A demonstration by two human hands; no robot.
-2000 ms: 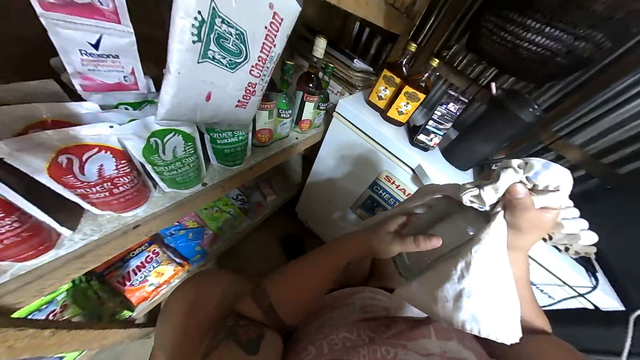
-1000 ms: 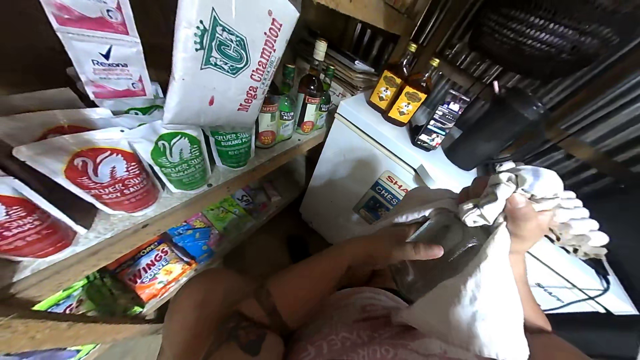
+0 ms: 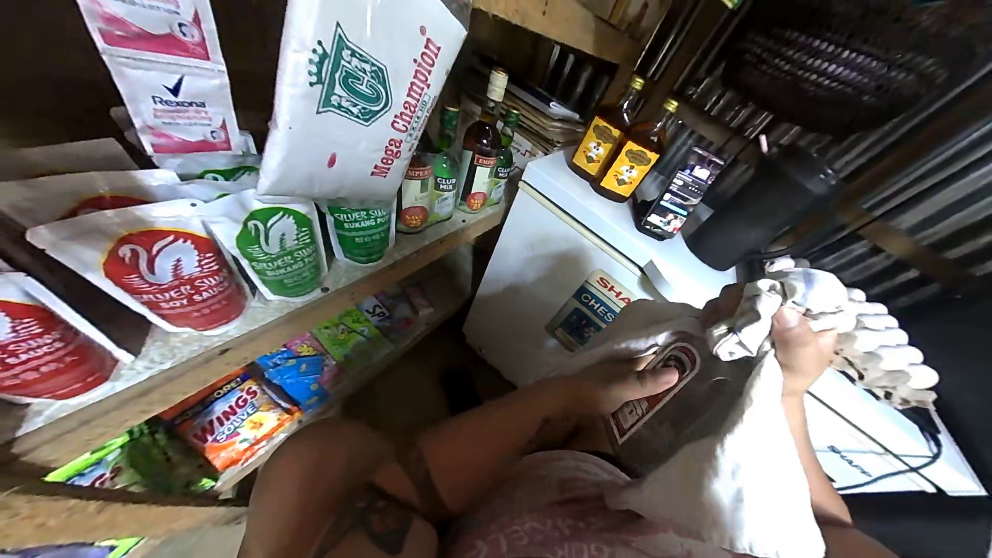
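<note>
My left hand (image 3: 632,384) holds a clear glass bottle (image 3: 705,399) low in front of my body, its thumb lying over the red-and-white label (image 3: 639,407). Bunched around the bottle's upper end is a white cloth (image 3: 744,473), which also hangs down along its right side. My right hand (image 3: 802,345) grips that cloth, thumb uppermost. The cloth hides the bottle's neck and mouth.
Left, a wooden shelf (image 3: 302,318) holds sauce pouches (image 3: 174,263), bottles (image 3: 480,155) and a white printed bag (image 3: 356,101). A white chest freezer (image 3: 511,271) bears two amber bottles (image 3: 632,159), a phone (image 3: 682,194) and a black tumbler (image 3: 763,205). Eggs (image 3: 891,341) lie right of my right hand.
The bottle has turned in my left hand, so its red-and-white label now faces the camera. My right hand keeps its grip on the cloth.
</note>
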